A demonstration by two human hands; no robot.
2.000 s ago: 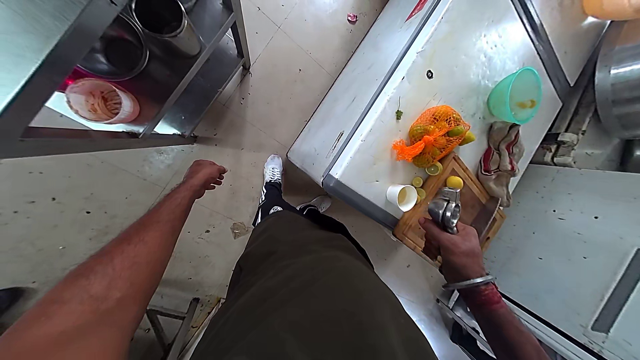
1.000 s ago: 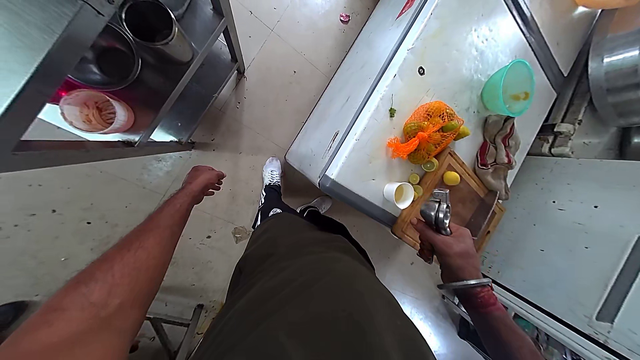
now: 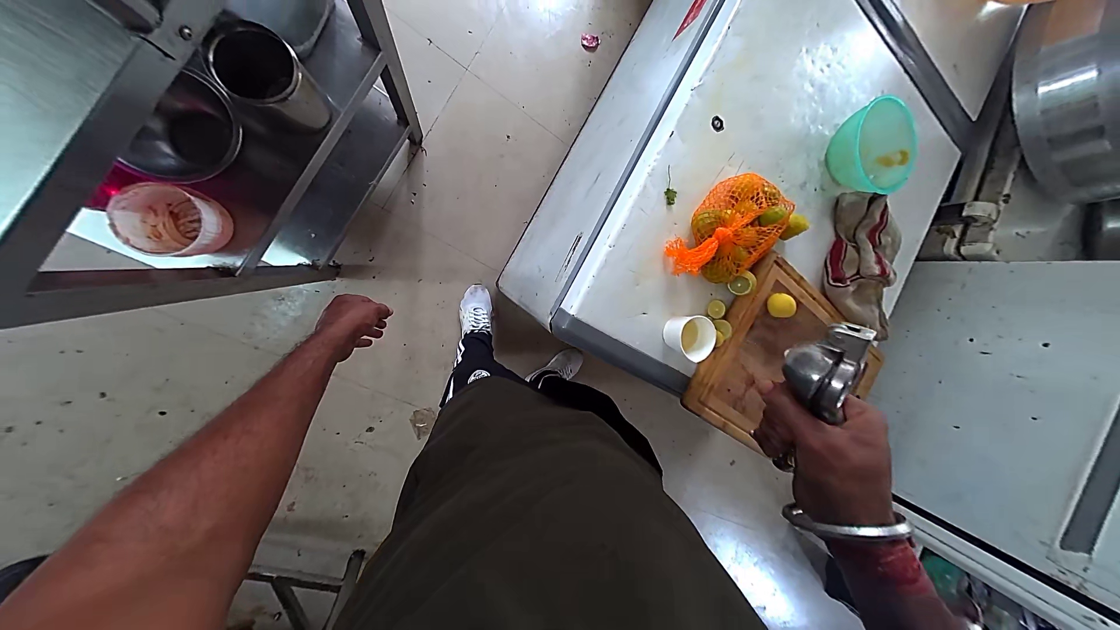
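Note:
My right hand (image 3: 827,446) is closed around a metal citrus squeezer (image 3: 827,372), held over a wooden cutting board (image 3: 722,363). On the board lies a yellow lemon (image 3: 781,304). Cut citrus pieces (image 3: 722,331) sit at the board's left edge, by a white cup (image 3: 690,338) with something pale inside. Behind them rests an orange mesh bag (image 3: 735,227) of green and yellow citrus fruit. My left hand (image 3: 352,324) hangs over the floor at the left with fingers curled, touching nothing that shows; whether its fingers are fully closed is hard to tell.
A turquoise plastic bowl (image 3: 873,144) and a striped cloth (image 3: 862,258) lie on the white worktop (image 3: 770,70). Metal shelving (image 3: 306,197) at the left holds steel pots (image 3: 254,66) and a reddish-stained tub (image 3: 171,219). A large steel pot (image 3: 1072,114) stands at the far right.
The right hand has moved slightly down and away from the lemon with the squeezer still in it. The left hand stays over the floor.

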